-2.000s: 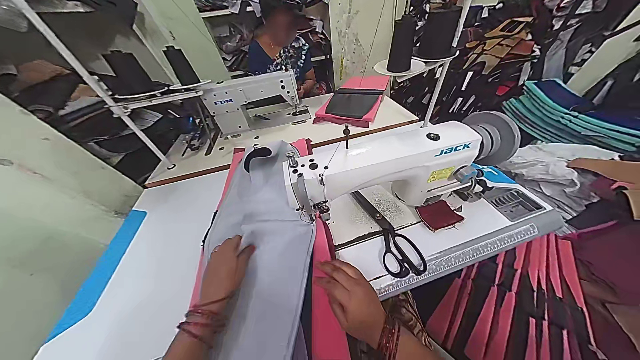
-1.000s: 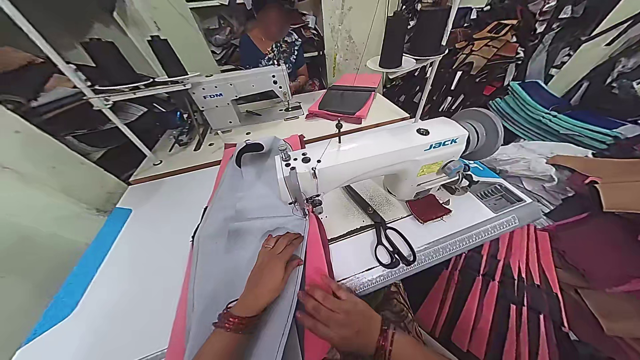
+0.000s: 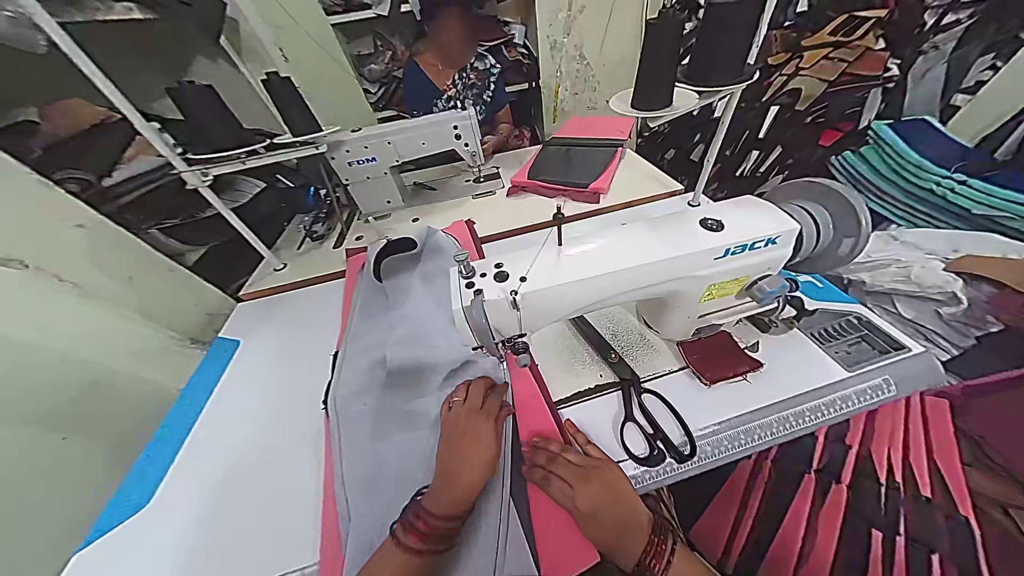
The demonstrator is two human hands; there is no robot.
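A long grey fabric panel [image 3: 400, 384] lies over pink fabric [image 3: 532, 408] on the bed of a white Jack sewing machine [image 3: 608, 264]. Its right edge runs under the machine's head, where the needle is hard to make out. My left hand [image 3: 472, 432] rests on the grey panel close in front of the presser foot area, fingers bent and fingertips at the seam edge. Flat on the pink strip right of the seam lies my right hand [image 3: 576, 488], its fingers pointing toward the left hand. A black curved piece [image 3: 394, 254] shows at the panel's far end.
Black-handled scissors [image 3: 640, 400] and a dark red fabric scrap [image 3: 720, 357] lie right of the needle area. A ruler strip [image 3: 792, 424] edges the table. Behind stand a second sewing machine [image 3: 408, 164] and a pink-and-black stack [image 3: 576, 160]; a person [image 3: 460, 80] sits beyond. Striped pieces [image 3: 864, 488] are at lower right.
My left hand has moved right and forward across the grey panel, toward the seam near the machine's head. My right hand remains on the pink fabric. The view has shifted slightly.
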